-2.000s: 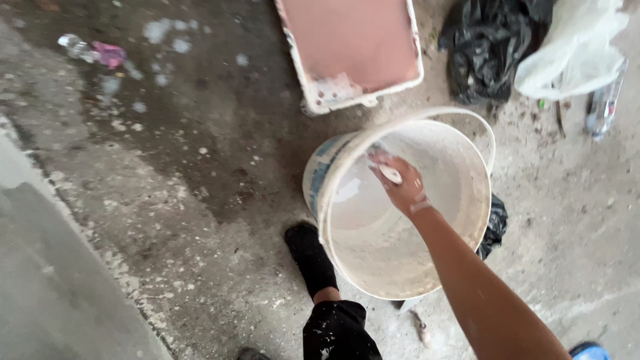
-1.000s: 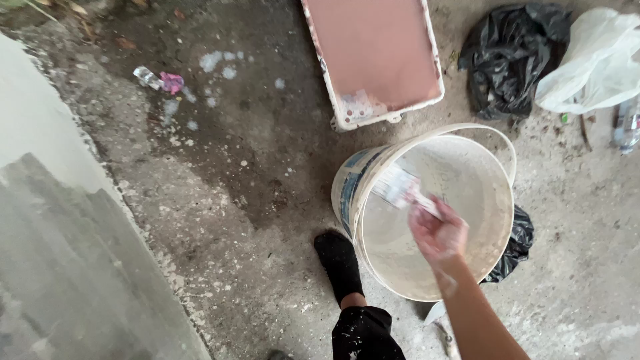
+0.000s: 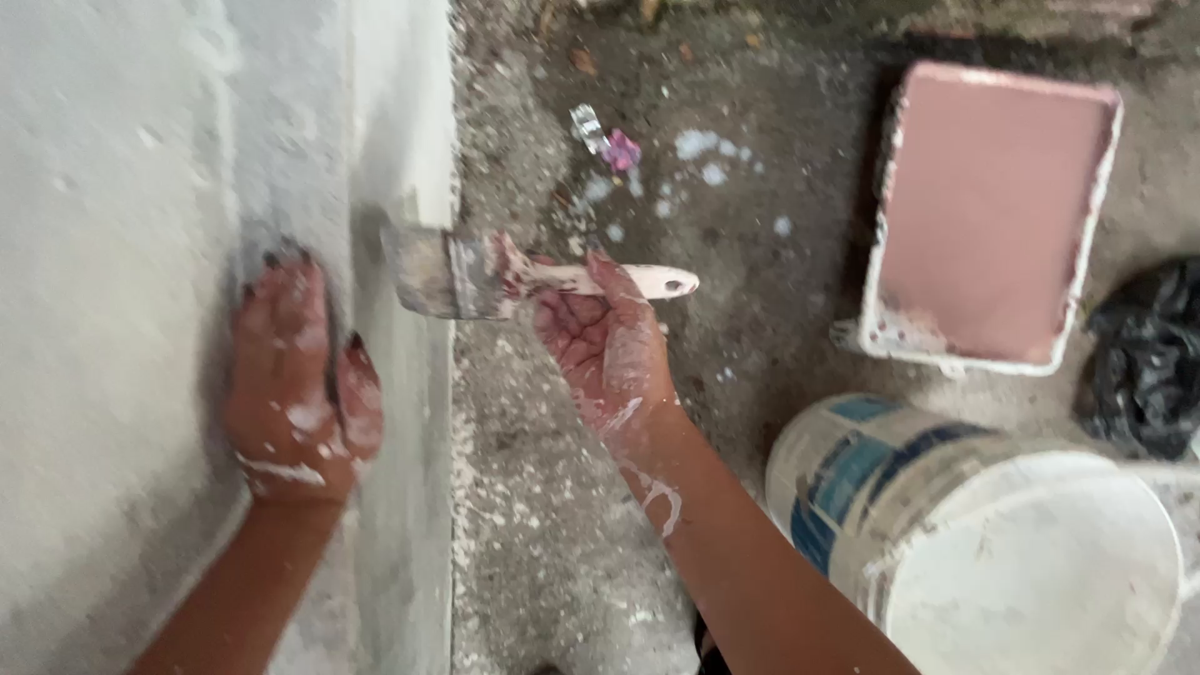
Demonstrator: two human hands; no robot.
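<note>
My right hand [image 3: 609,347], spotted with white paint, grips the pale handle of a wide flat paintbrush [image 3: 478,274]. The brush lies level across the view, its bristle end pointing left against the lower side face of a concrete ledge or wall [image 3: 403,450], where white and grey patches show. To the left, my left hand [image 3: 295,375] rests palm down on the broad grey surface [image 3: 112,328], fingers together and thumb a little apart, holding nothing. Paint smears cover both hands.
A white plastic bucket [image 3: 1031,553] with blue markings is at the lower right. Above it lies a tray of pink paint [image 3: 994,216], with a black plastic bag [image 3: 1148,356] beside it. A clear-and-pink scrap [image 3: 619,150] and white splashes [image 3: 698,145] mark the rough concrete floor.
My right hand has left the bucket with the brush and moved left to the concrete side face. My left hand has come into view. The view has swung left.
</note>
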